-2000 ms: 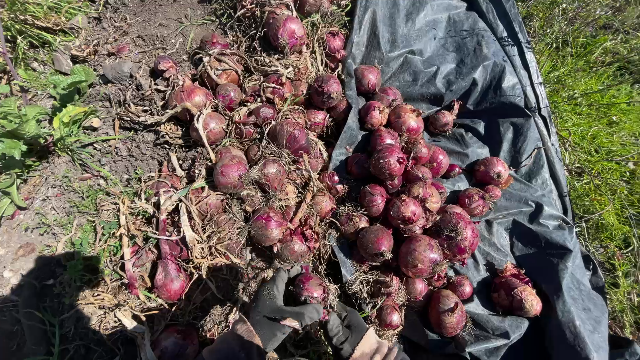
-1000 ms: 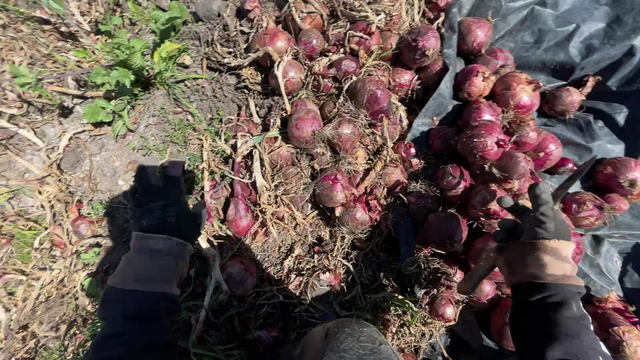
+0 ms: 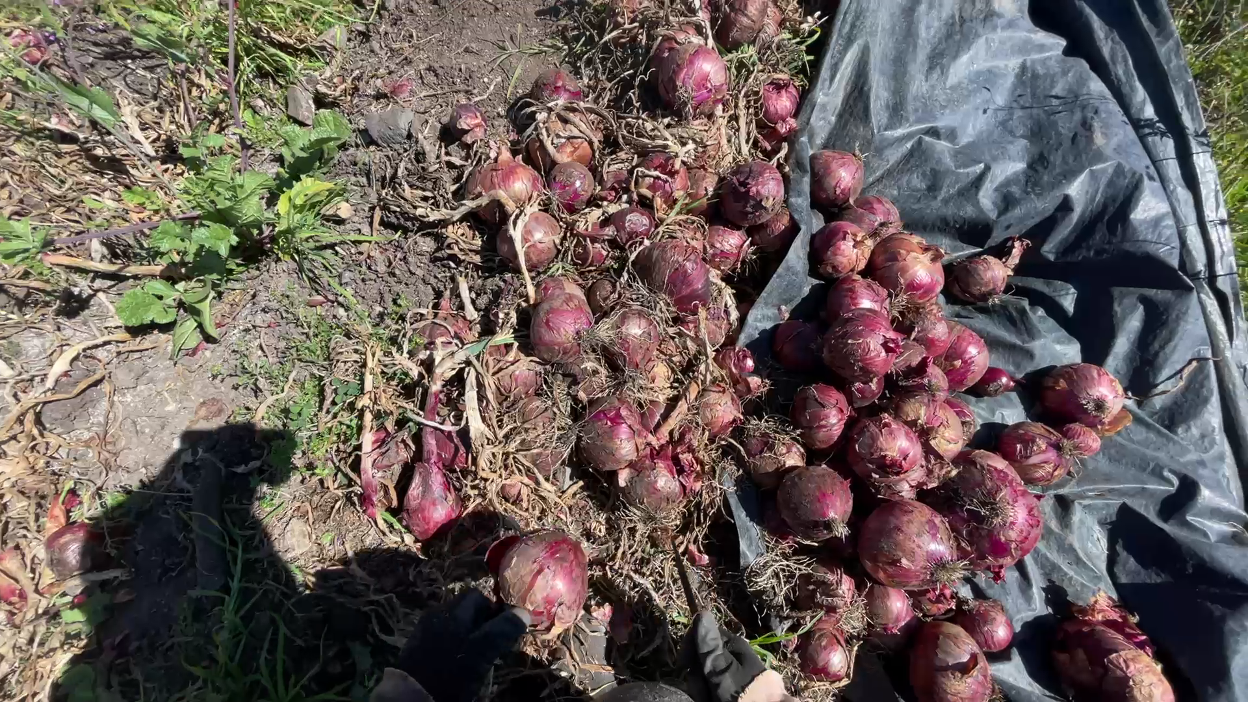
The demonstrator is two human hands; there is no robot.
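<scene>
My left hand (image 3: 463, 639), in a dark glove, is at the bottom edge, mostly in shadow. Its fingers grip a large red onion (image 3: 546, 582) from the lower left. To its right, my right hand (image 3: 726, 663), also gloved, is closed around a thin dark tool (image 3: 687, 582) that points up; its kind cannot be told. A heap of red onions with dry tops and roots (image 3: 614, 434) lies on the soil ahead of both hands. More red onions (image 3: 907, 543), with short or trimmed tops, are piled on a black plastic sheet (image 3: 1033, 175).
Green weeds (image 3: 229, 210) and bare soil (image 3: 166, 390) lie at the left, with dry stalks around them. A dark shadow covers the lower left ground, where another onion (image 3: 73, 549) sits. Grass (image 3: 1219, 107) borders the sheet at the right.
My left hand has come right from the shaded ground and now has a large onion. My right hand has moved left and down from the onions on the sheet. The view has shifted.
</scene>
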